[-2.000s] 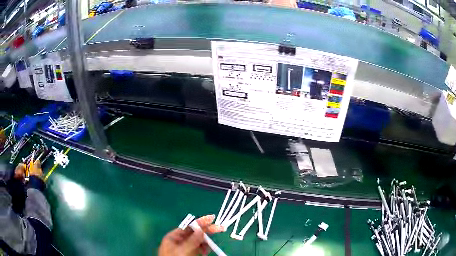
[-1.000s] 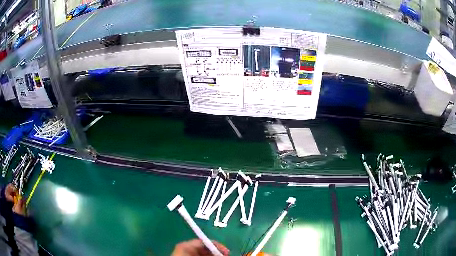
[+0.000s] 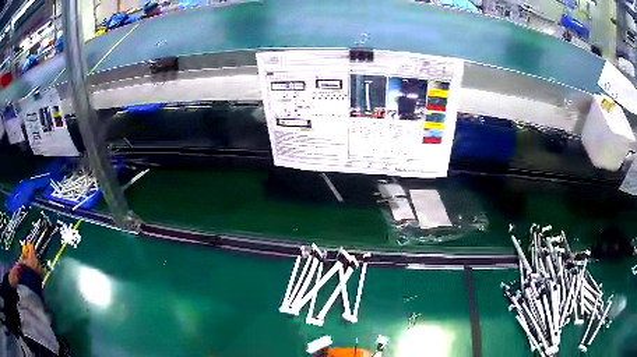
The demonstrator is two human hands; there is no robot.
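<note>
At the bottom edge, a white connector end [image 3: 319,344] lies left of an orange piece [image 3: 348,353], cut off by the edge; it may be a finger cover or a tool grip. Another small white connector end [image 3: 381,342] shows to its right. My left hand is not in view. No skin of my right hand shows, and I cannot tell if the orange piece is on it. A small group of white cable assemblies [image 3: 325,286] lies fanned and crossed against the rail. A large pile of white cables with dark ends [image 3: 555,296] lies at right.
A metal rail [image 3: 223,240] runs behind the cables. A clear bag with white cards [image 3: 429,209] lies behind it, below a hanging instruction sheet [image 3: 363,150]. A metal post [image 3: 91,132] and blue tray [image 3: 87,202] stand left. A co-worker's hand [image 3: 28,265] and sleeve show far left.
My left hand and the long cable it held have dropped out of the picture. The cable at right has sunk until only a connector end shows. The small group and the pile look unchanged.
</note>
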